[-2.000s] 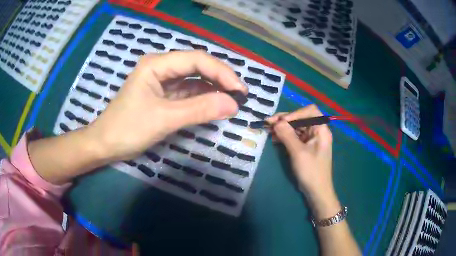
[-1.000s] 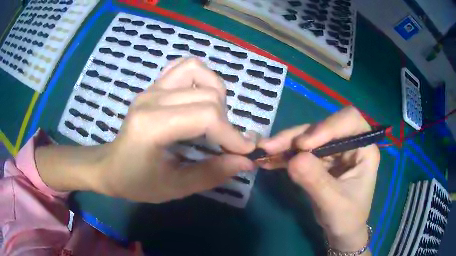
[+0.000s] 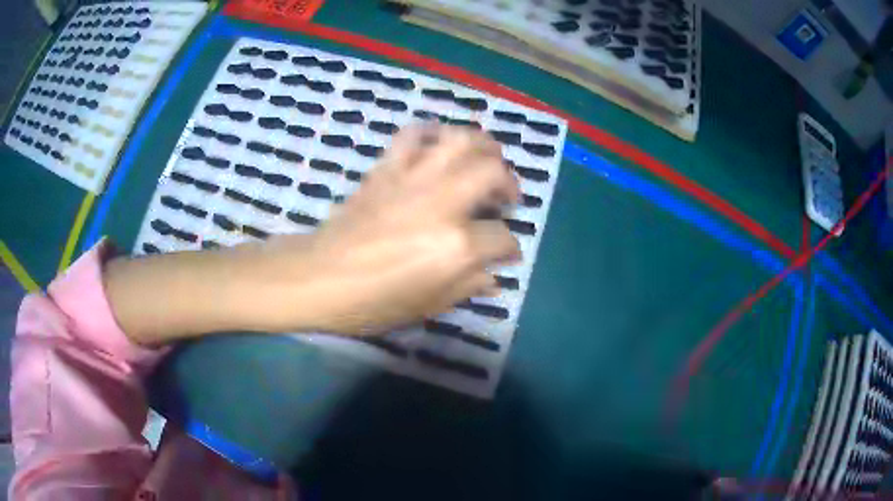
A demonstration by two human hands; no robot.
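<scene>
The white foam tray (image 3: 206, 147) lies at the centre, with rows of small black parts (image 3: 446, 365) in its slots. My left hand (image 3: 431, 215) is over the tray's right half, blurred, fingers bent. A dark spot shows between the fingers; whether it is a held part or one in the tray, I cannot tell. The fingertips and the slots under them are partly hidden. A small blurred pinkish patch at the bottom edge, right of centre, may be part of my right hand; I cannot tell. The pen-shaped tool is not visible.
A thin red cord (image 3: 730, 329) curves over the green mat (image 3: 627, 284). Another tray (image 3: 119, 93) is at upper left, a tray stack (image 3: 676, 119) at the far side and more stacked trays (image 3: 830, 416) at lower right. A calculator (image 3: 821, 174) lies far right. Blue, red and yellow tape lines cross the mat.
The hands met over the tray's right side a second ago; now they are apart. My left hand has moved up and back over the tray. My right hand and the tool have left the middle.
</scene>
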